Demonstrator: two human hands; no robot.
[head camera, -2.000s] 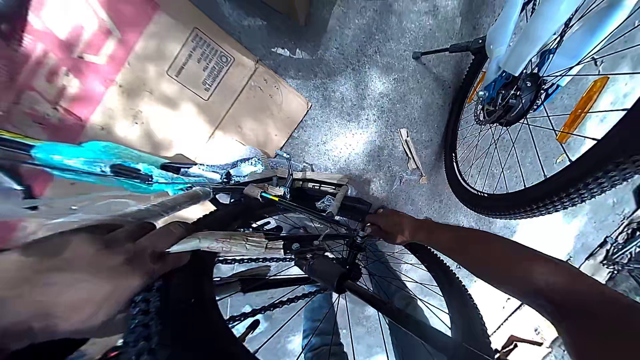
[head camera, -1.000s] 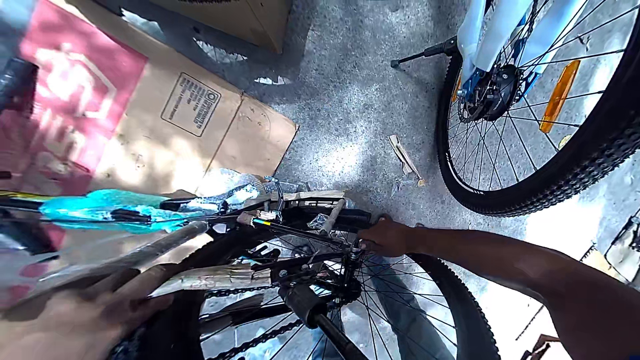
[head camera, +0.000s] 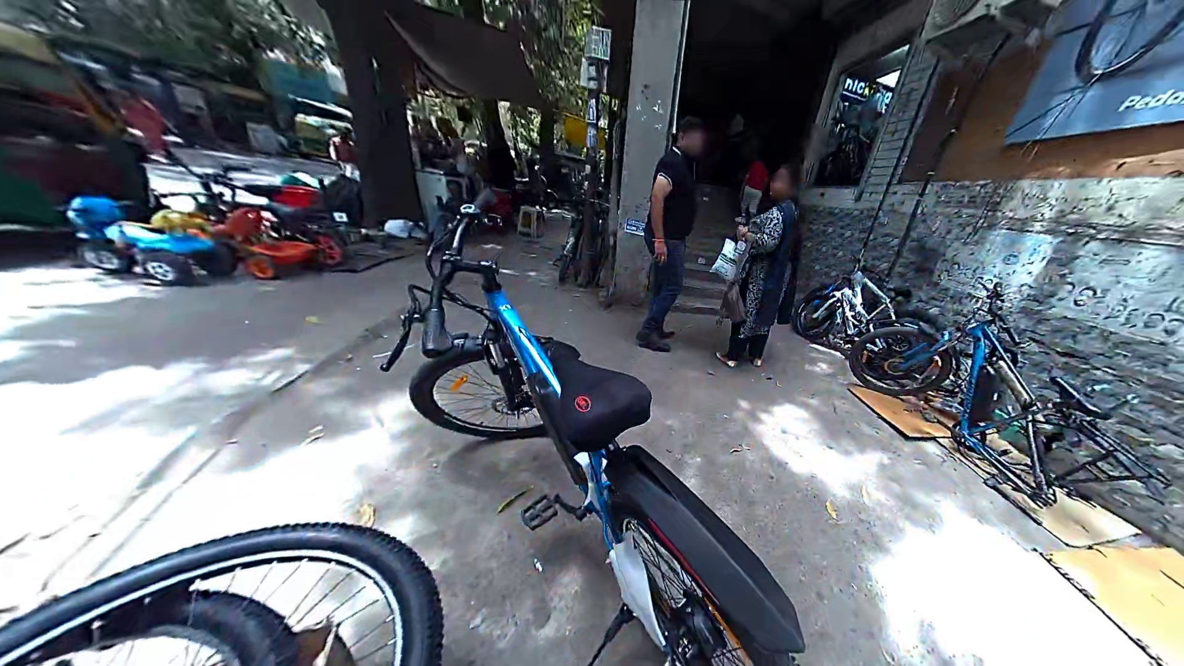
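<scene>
Neither my left hand nor my right hand shows in the head view. At the lower left, a bicycle wheel with a knobby black tire (head camera: 407, 573) lies partly inside the frame, over a second tire (head camera: 245, 629). Just ahead, a blue bicycle (head camera: 527, 347) stands upright on the pavement, with a black saddle (head camera: 601, 402), a black rear fender (head camera: 712, 546) and a handlebar (head camera: 453, 245) turned toward the left. White wrapping (head camera: 631, 583) hangs by its rear wheel. What my hands touch is hidden.
Two people (head camera: 675, 222) (head camera: 766, 268) stand near steps beyond the bicycle. Along the stone wall at right, a blue bicycle frame (head camera: 980, 388) and other bicycles rest near cardboard sheets (head camera: 1124, 592). Ride-on toys (head camera: 157, 245) and a tree trunk (head camera: 370, 111) are at far left.
The view has swung up from the bicycle work to the street. Both hands, seen earlier at the wheel and frame, have left the view.
</scene>
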